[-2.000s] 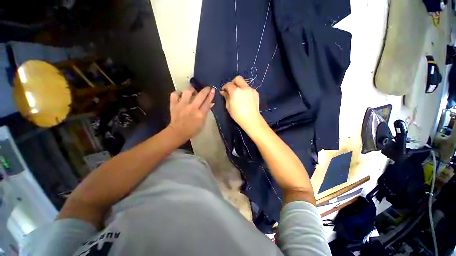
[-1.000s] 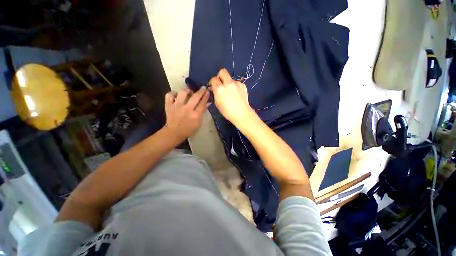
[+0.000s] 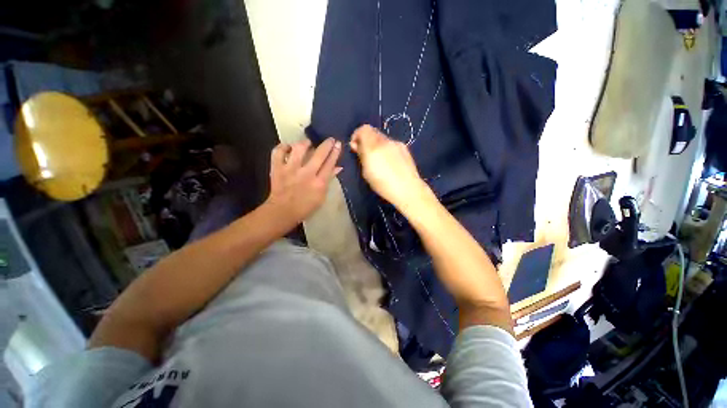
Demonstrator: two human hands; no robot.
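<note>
The dark navy jacket piece (image 3: 502, 119) lies across the worktable with white dashed basting lines. My left hand (image 3: 301, 177) holds the garment's near edge, fingers bent over it. My right hand (image 3: 384, 163) is just right of it, low over the cloth, with thumb and fingertips pinched together. A needle is too small to make out there. A loop of white basting thread (image 3: 398, 126) lies on the cloth beside my right hand.
The cream worktable (image 3: 275, 56) runs under the garment. To the right are an iron (image 3: 594, 209), a beige pressing pad (image 3: 634, 88), a slate-blue oblong (image 3: 532, 271) and brown rulers (image 3: 550, 299). A yellow stool (image 3: 61, 146) stands at the left.
My right hand moved slightly left, then back right. The thread beside it has opened into a rounder loop. My left hand stays at the edge; the whole view has shifted slightly.
</note>
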